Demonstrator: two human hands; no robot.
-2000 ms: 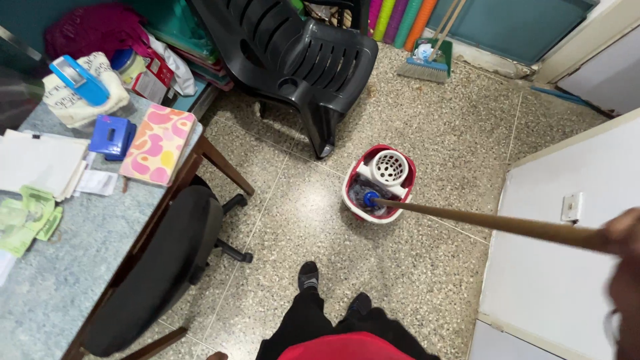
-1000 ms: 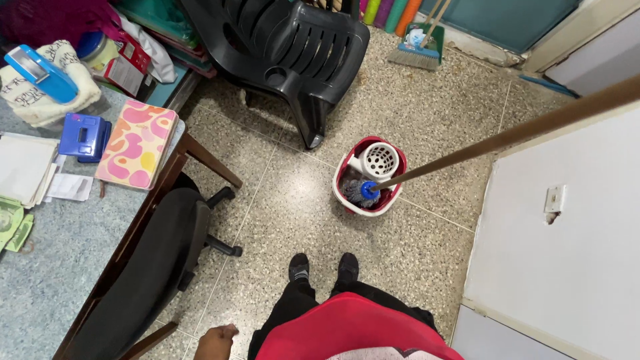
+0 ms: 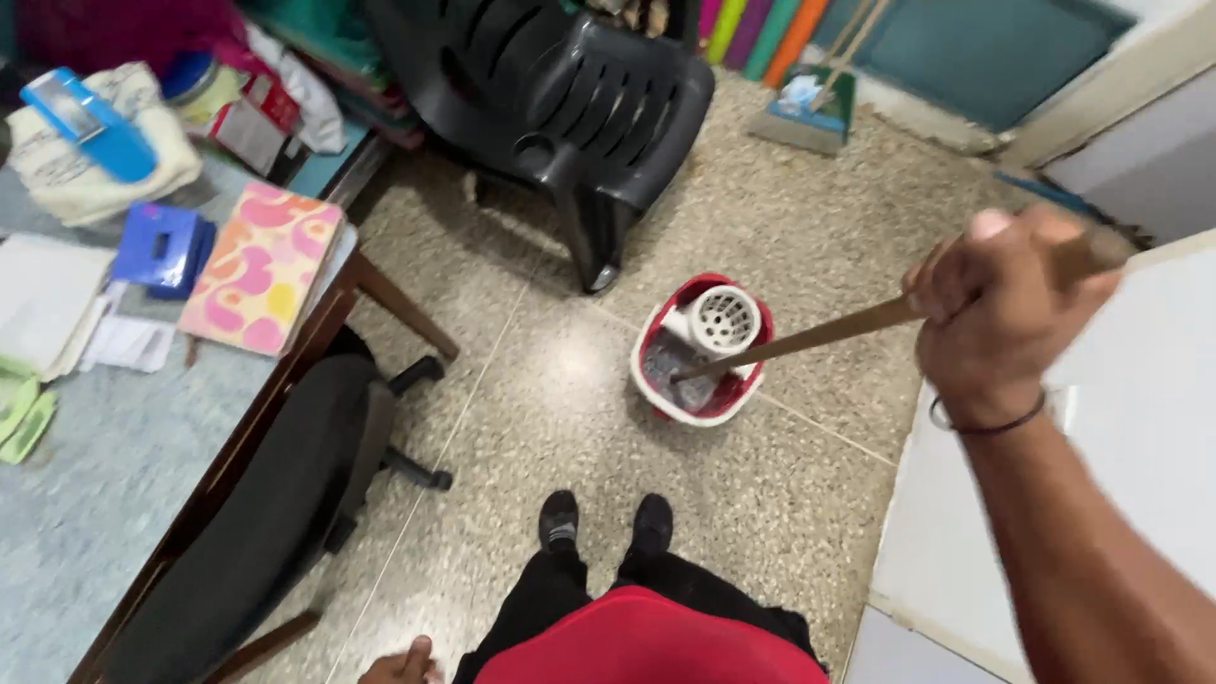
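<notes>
My right hand [image 3: 1012, 304], with a thin dark band at its wrist, is closed round the upper end of a wooden mop handle [image 3: 836, 328]. The handle slants down left into a red and white mop bucket [image 3: 651, 385] on the floor. A white perforated wringer basket [image 3: 727, 320] sits at the bucket's far side. Greyish water fills the near part, and the mop head is hidden in it. My left hand [image 3: 404, 665] hangs low at the bottom edge, partly cut off, its thumb apart from the fingers; it touches nothing that I can see.
A black plastic chair [image 3: 608, 114] stands beyond the bucket. On the left are a black swivel chair [image 3: 275, 513] and a desk [image 3: 114, 475] with a patterned notebook [image 3: 261, 271]. A broom [image 3: 798, 131] and dustpan stand at the back; a white panel [image 3: 1121, 513] is on the right.
The mop head's blue socket, visible above the bucket earlier, is now out of sight in it. My right hand, outside the view one second ago, now shows on the handle.
</notes>
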